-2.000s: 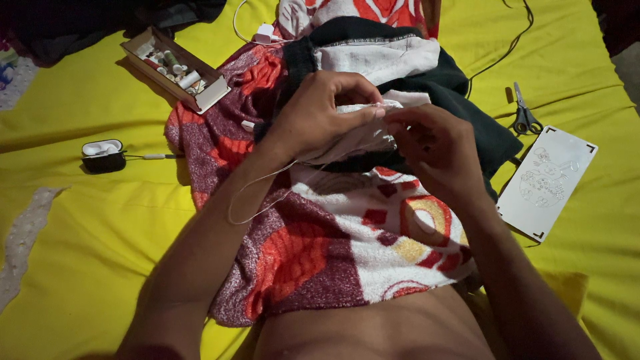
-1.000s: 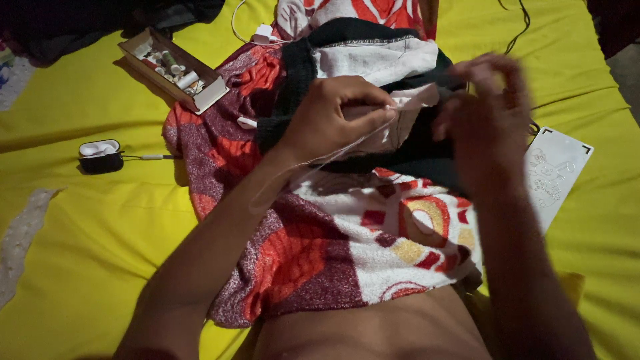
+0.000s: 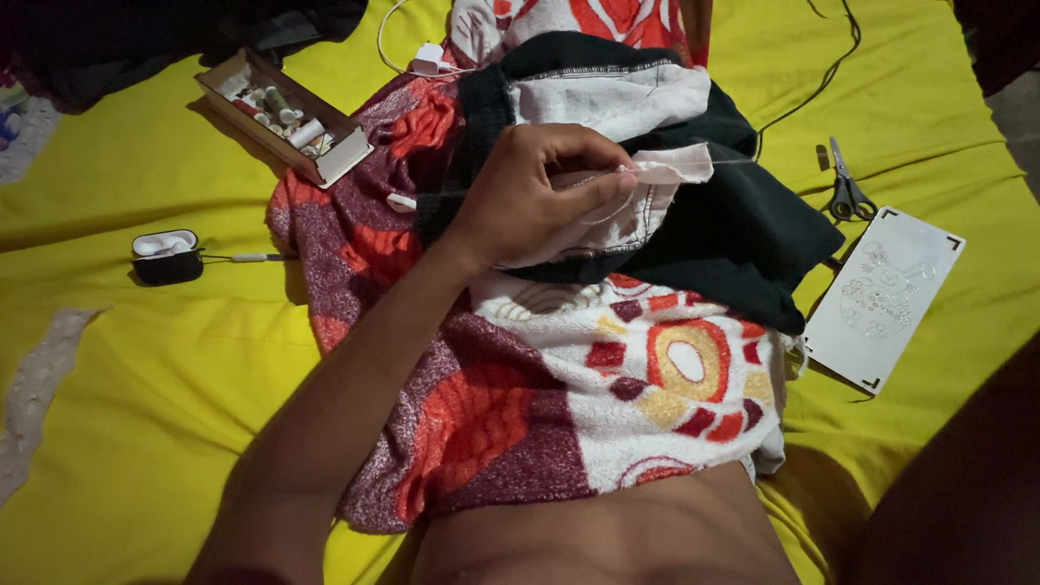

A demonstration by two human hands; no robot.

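Note:
My left hand (image 3: 552, 187) pinches the edge of a pale fabric piece (image 3: 691, 162) between thumb and fingertips. The piece belongs to or lies over a dark garment (image 3: 715, 236) whose white lining (image 3: 609, 101) shows. A thin thread loops below my fingers, and a taut strand runs right from the fabric's end. My right hand is out of the frame; only a dark, shadowed arm (image 3: 967, 471) shows at the lower right. Whether a needle is present cannot be made out. Beneath the garment, a patterned red and white towel (image 3: 561, 390) covers my lap.
On the yellow sheet (image 3: 179, 366) lie a box of thread spools (image 3: 268, 138) at upper left, an earbud case (image 3: 166, 258) with a cable, black-handled scissors (image 3: 849, 195), a white decorated lid or board (image 3: 886, 301), a white plug (image 3: 428, 60) and a lace strip (image 3: 41, 390).
My right hand was at the fabric beside my left, then lifted away to the right, and is now outside the view. My left hand keeps its pinch on the fabric.

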